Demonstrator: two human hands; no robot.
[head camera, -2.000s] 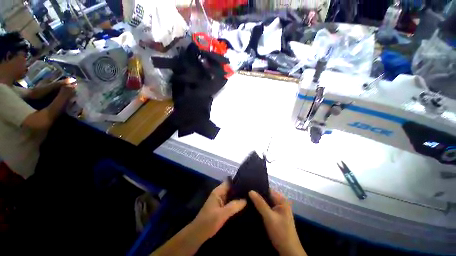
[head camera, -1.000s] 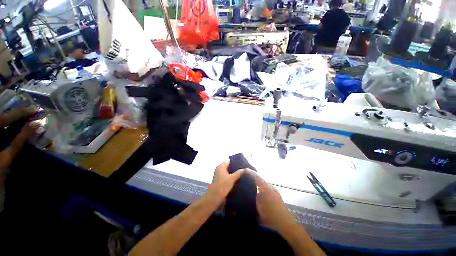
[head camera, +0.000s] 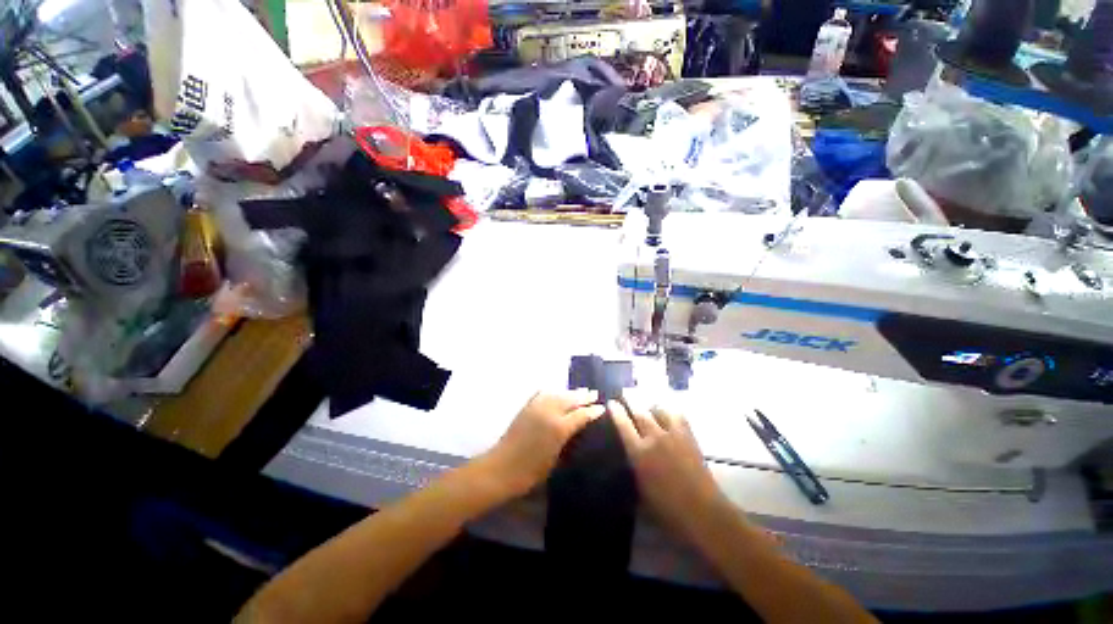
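Observation:
A black fabric piece (head camera: 592, 488) lies over the table's near edge, with its small end on the white table left of and below the presser foot. My left hand (head camera: 546, 436) grips its left side near that end. My right hand (head camera: 659, 449) holds its right side, fingertips close to the left thumb. The white sewing machine (head camera: 793, 323) with a blue stripe stands to the right; its presser foot (head camera: 679, 366) is apart from the fabric. Dark thread snips (head camera: 787, 457) lie right of my right hand.
A bundle of black pieces (head camera: 372, 274) hangs at the table's left, beside red plastic (head camera: 409, 149). Clear plastic bags (head camera: 720, 152) and black and white scraps (head camera: 549, 126) line the back. A white printed sack (head camera: 226, 98) and another grey machine (head camera: 116, 250) stand left.
Both hands have moved the black piece from the table's near edge up onto the table, closer to the presser foot. The view has turned right, and the seated person is out of view.

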